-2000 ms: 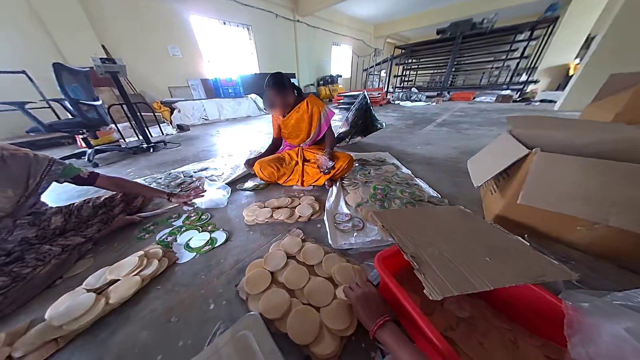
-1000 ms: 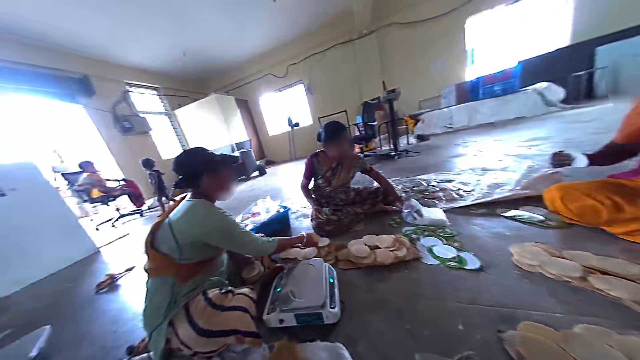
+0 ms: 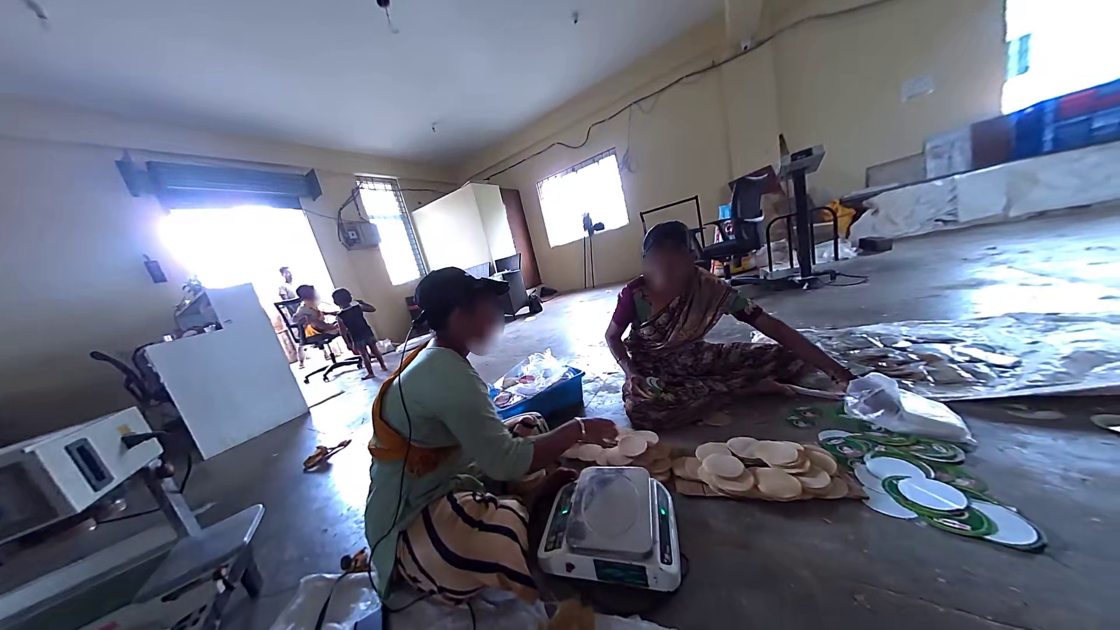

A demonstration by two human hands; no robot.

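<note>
Neither my left hand nor my right hand shows in the view. A white digital weighing scale (image 3: pixel 612 525) stands on the floor with its pan bare. Beside it a person in a green top and dark cap (image 3: pixel 437 437) reaches to a pile of round tan discs (image 3: pixel 626 448). More tan discs (image 3: pixel 774 481) lie heaped to the right of that pile. Round green and white printed pieces (image 3: pixel 932 494) are spread farther right. Behind the discs sits a second person (image 3: pixel 678 341), one hand at a clear plastic bag (image 3: pixel 910 411).
A blue tub (image 3: pixel 551 394) with plastic bags stands behind the person in green. At the left are a machine on a metal stand (image 3: pixel 87 472) and a white panel (image 3: pixel 227 376). A platform scale (image 3: pixel 801 219) and an office chair (image 3: pixel 739 219) stand farther back. Cables cross the floor.
The view has swung far to the left since the oldest frame, where a hand with a red bangle lay by the discs at the lower edge. That hand is out of view now.
</note>
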